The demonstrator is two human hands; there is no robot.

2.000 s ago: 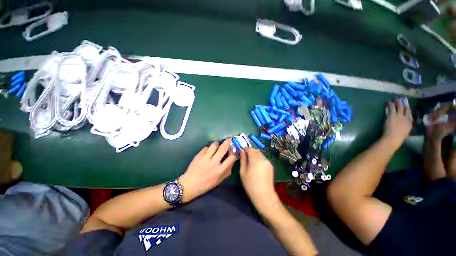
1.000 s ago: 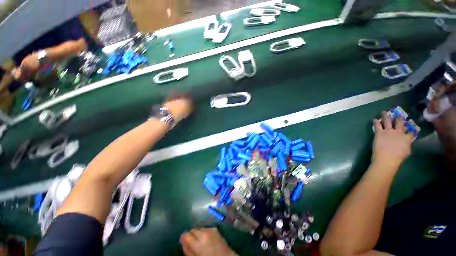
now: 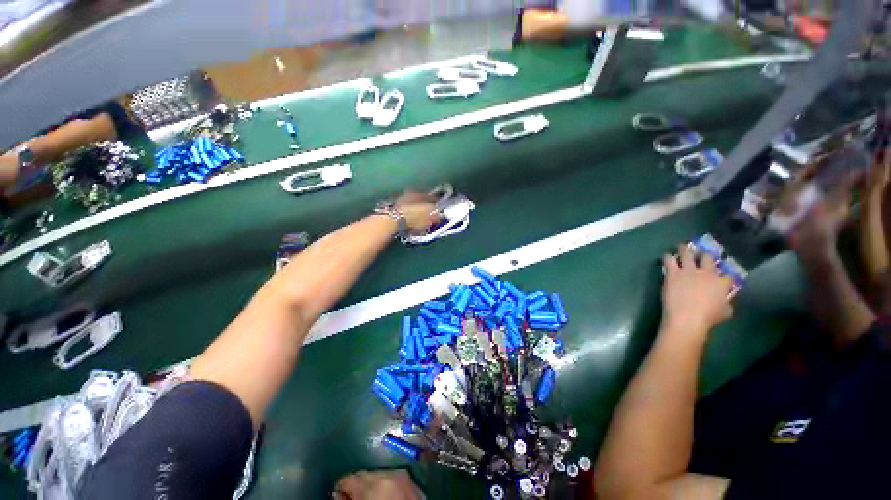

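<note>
My left hand reaches out over the dark green belt, its fingers at white loop-shaped housings. The fingers are blurred and partly hidden, so I cannot tell whether they grip. My right hand is cut off by the bottom edge, low beside the parts heap, its fingers mostly out of view. The heap has blue battery cells, green and silvery circuit boards, dark leads and small round white-faced components. A pile of white housings lies at the lower left, partly behind my left arm.
A pale metal rail divides bench and belt. More housings lie on the belt, some with blue ends. At right, another person's hand rests on blue-and-white units. Across the belt are another blue cell heap and a person's arm.
The view has shifted. My left hand has moved from the bench out over the belt and now meets housings there. My right hand has left the spot where both hands worked together and sits lower.
</note>
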